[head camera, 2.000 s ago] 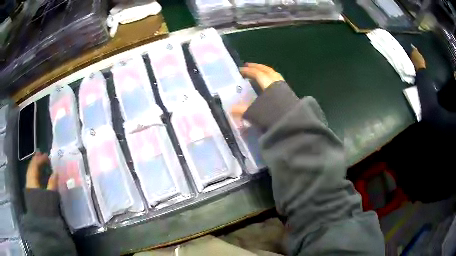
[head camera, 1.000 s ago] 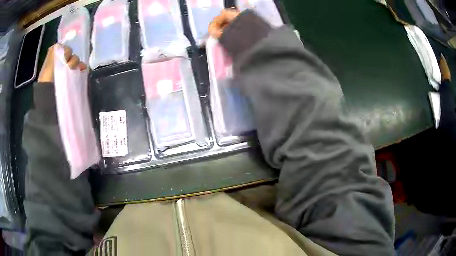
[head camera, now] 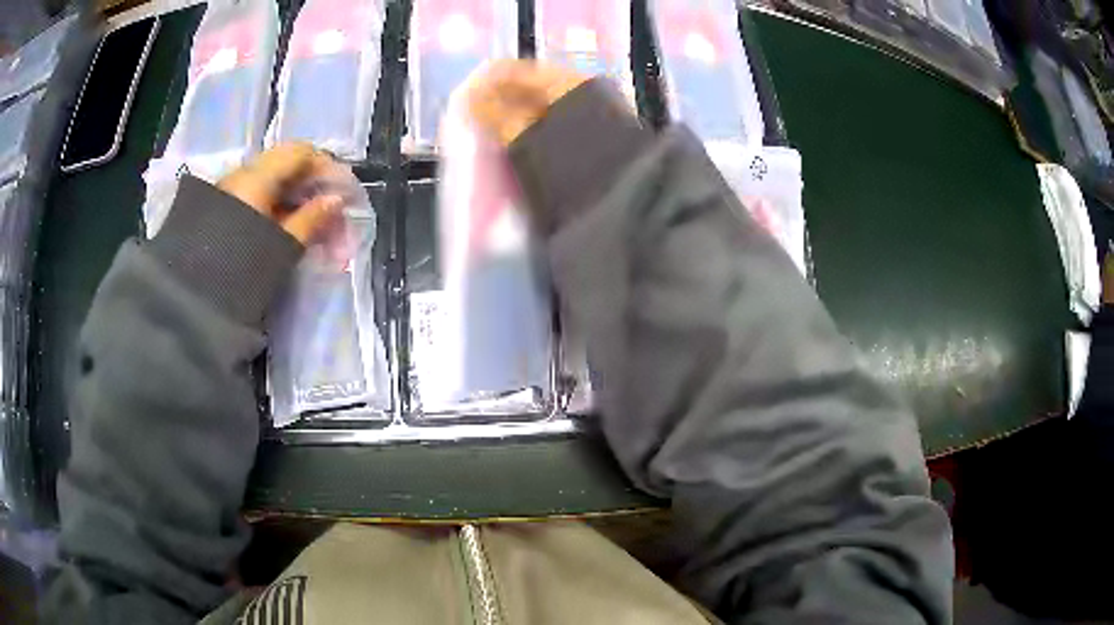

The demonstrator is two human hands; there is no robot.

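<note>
A clear blister tray [head camera: 354,432] lies on the bench with bagged phones in its far row, such as one bagged phone [head camera: 327,86]. My left hand [head camera: 299,195] grips the top of a bagged phone [head camera: 320,330] in a near-row pocket. My right hand [head camera: 519,104] holds another bagged phone [head camera: 501,305], blurred, over the pocket to its right. A white label slip [head camera: 428,348] shows partly beside that bag. More bags at the near row's ends are partly hidden by my sleeves.
A black-screened smartphone [head camera: 110,92] lies flat at the upper left. Loaded trays stand along the left edge [head camera: 15,134] and at the rear right [head camera: 947,27]. The green mat [head camera: 904,232] extends right, with white cloths or bags [head camera: 1070,232] at its far edge.
The tray appears lower and further right in view. My left hand has moved right, its bag now in a pocket. My right hand now holds a bag over the middle near pocket.
</note>
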